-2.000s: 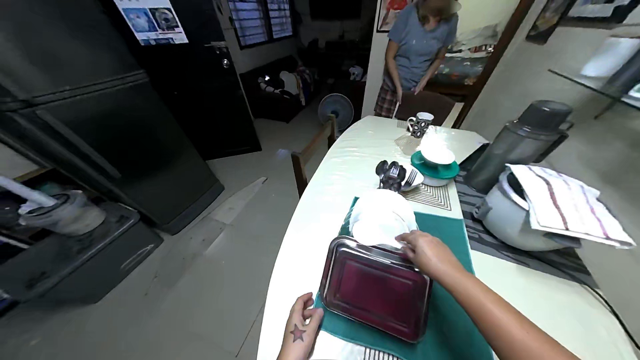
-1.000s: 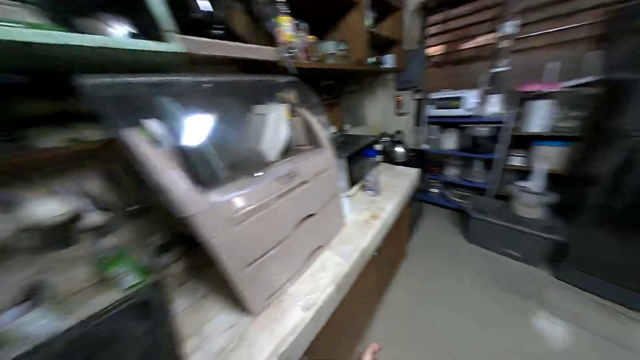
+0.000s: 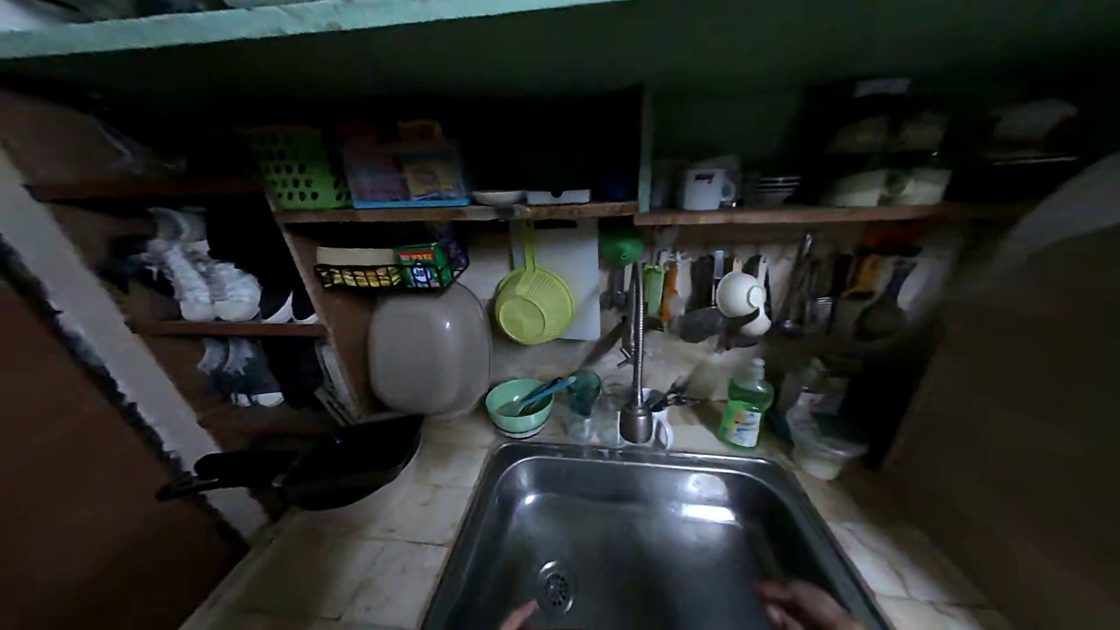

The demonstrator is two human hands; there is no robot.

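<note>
Over the near part of a stainless steel sink [image 3: 647, 542], a fingertip of my left hand [image 3: 520, 615] shows at the bottom edge, close to the drain strainer [image 3: 556, 588]. The rest of that hand is out of frame, so its hold cannot be told. My right hand [image 3: 807, 604] is blurred at the sink's lower right, fingers partly curled; whether it holds anything is unclear. Behind the basin rises a coiled faucet [image 3: 638, 350], its head hanging over the rim. A green bowl [image 3: 519, 407] and a bottle of green dish soap [image 3: 746, 407] stand behind the sink.
A black pan [image 3: 350, 464] sits on the tiled counter [image 3: 385, 560] at left. A grey plastic basin [image 3: 430, 350] leans on the wall beside a hanging yellow-green strainer [image 3: 534, 306]. Utensils hang under the wooden shelf [image 3: 770, 215]. A lidded plastic container [image 3: 824, 448] stands right of the sink.
The view has swung from the dining table, past a counter, to the sink. My hands, earlier at a glass dish with a dark red lid, now show over the sink; that dish is out of view.
</note>
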